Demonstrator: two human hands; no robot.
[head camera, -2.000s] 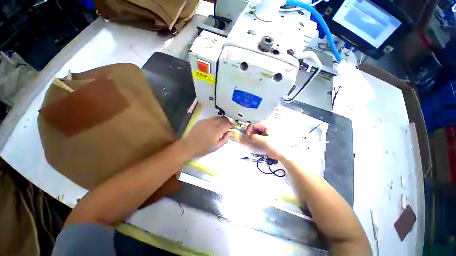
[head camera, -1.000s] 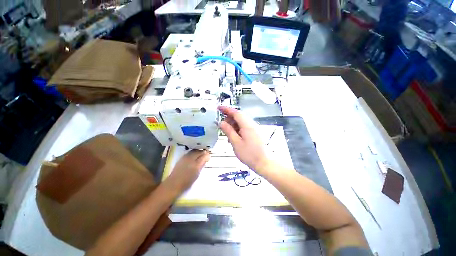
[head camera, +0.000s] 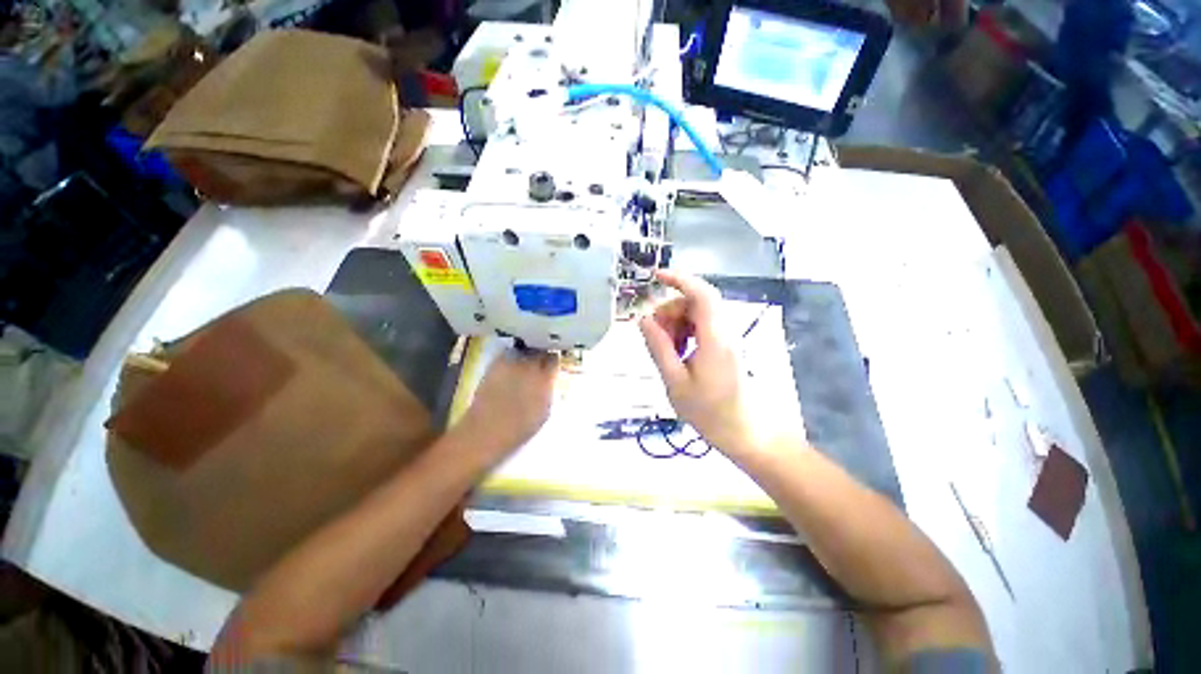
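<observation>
The white machine head (head camera: 541, 250) with a blue label stands over the white template (head camera: 619, 461) with yellow tape edges. My left hand (head camera: 511, 395) is under the head by the needle area; its fingertips are partly hidden. My right hand (head camera: 695, 362) is raised at the right side of the head, thumb and index finger curved close to the metal parts there. Whether a fine thread is between its fingers is too small to see. Dark thread snips (head camera: 638, 428) with a looped black cord lie on the template. A brown bag panel (head camera: 290, 435) with a reddish-brown patch (head camera: 211, 392) lies at left, under my left forearm.
Folded brown panels (head camera: 290, 119) are piled back left. A control screen (head camera: 790, 59) stands behind the machine, and a blue air hose (head camera: 645, 95) arches over it. A dark brown square piece (head camera: 1059, 491) and a thin pointed tool (head camera: 981, 537) lie at right.
My right hand has moved from the needle area to the right side of the head, and its fingers have drawn closer together. My left hand stays under the head. The camera view has shifted.
</observation>
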